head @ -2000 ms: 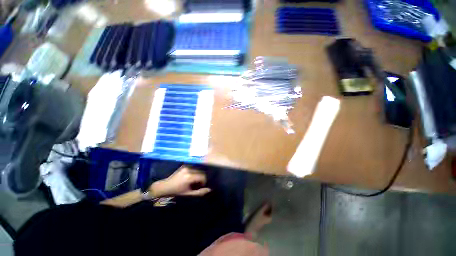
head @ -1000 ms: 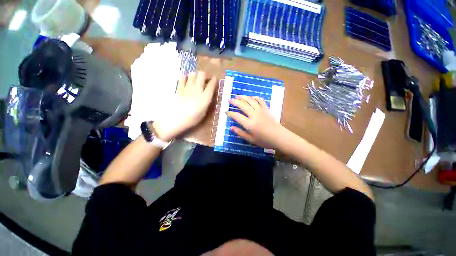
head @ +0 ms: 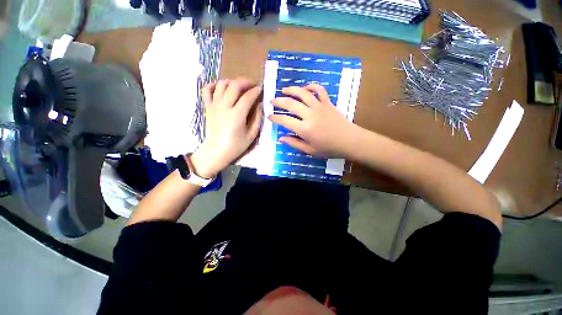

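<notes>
The solar cell string (head: 308, 165), a blue panel with silvery lines and a white strip along each side, lies on the brown bench in front of me. My right hand (head: 313, 120) rests on it, palm down with fingers apart. My left hand (head: 233, 120) is beside the panel's left edge, fingers bent down over the tabbing ribbon (head: 212, 52). Its fingertips are partly hidden, so I cannot tell if it grips anything. The white strips (head: 171, 92) lie in a stack left of that ribbon.
A grey desk fan (head: 92, 123) stands at the left. A pile of short ribbon pieces (head: 459, 67) and a loose white strip (head: 500, 141) lie at the right. A black holder (head: 542, 61) is at the right edge. Dark cells (head: 240, 7) and a finished stack (head: 363, 9) are at the back.
Since one second ago the view has shifted closer, with the back stacks moving up out of the picture. My right hand stays on the panel; my left hand's fingers have come closer together beside it.
</notes>
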